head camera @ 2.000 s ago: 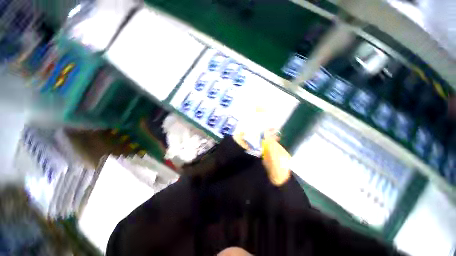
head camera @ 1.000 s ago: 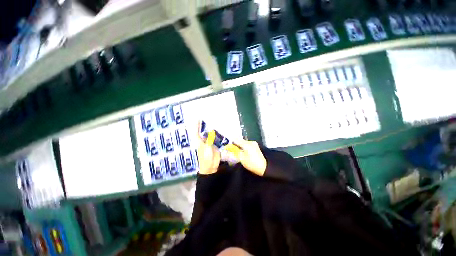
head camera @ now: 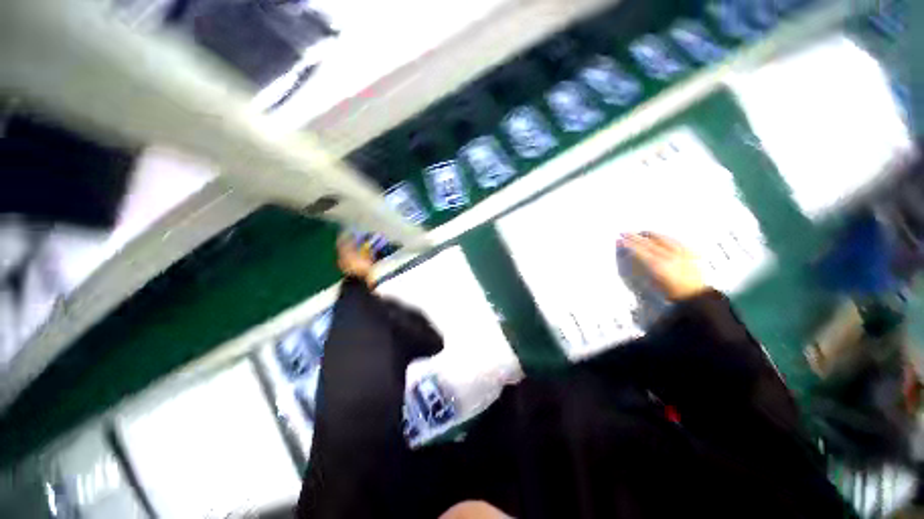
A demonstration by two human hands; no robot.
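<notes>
My left hand (head camera: 357, 258) reaches across to the belt, its fingers at a blue-edged carded piece (head camera: 379, 243) beside the pale post; blur hides whether it grips it. My right hand (head camera: 664, 268) is over the white tray (head camera: 547, 238) of small parts (head camera: 729, 248), fingers stretched out; I cannot tell if they hold a part. Between my arms, a white sheet (head camera: 461, 304) bears carded pieces (head camera: 436, 398), with more at its left (head camera: 296, 352). My left sleeve hides part of the sheet and its pieces.
More carded pieces (head camera: 527, 132) stand in a row along the green belt (head camera: 218, 289). A pale post (head camera: 334, 198) slants down from the shelf in front of the belt. White sheets lie at the left (head camera: 203, 436) and far right (head camera: 826, 132). Clutter shows at the right edge.
My hands have parted from the dark piece they held together over the sheet. The left has moved out to the belt, the right over to the parts tray. The view has tilted.
</notes>
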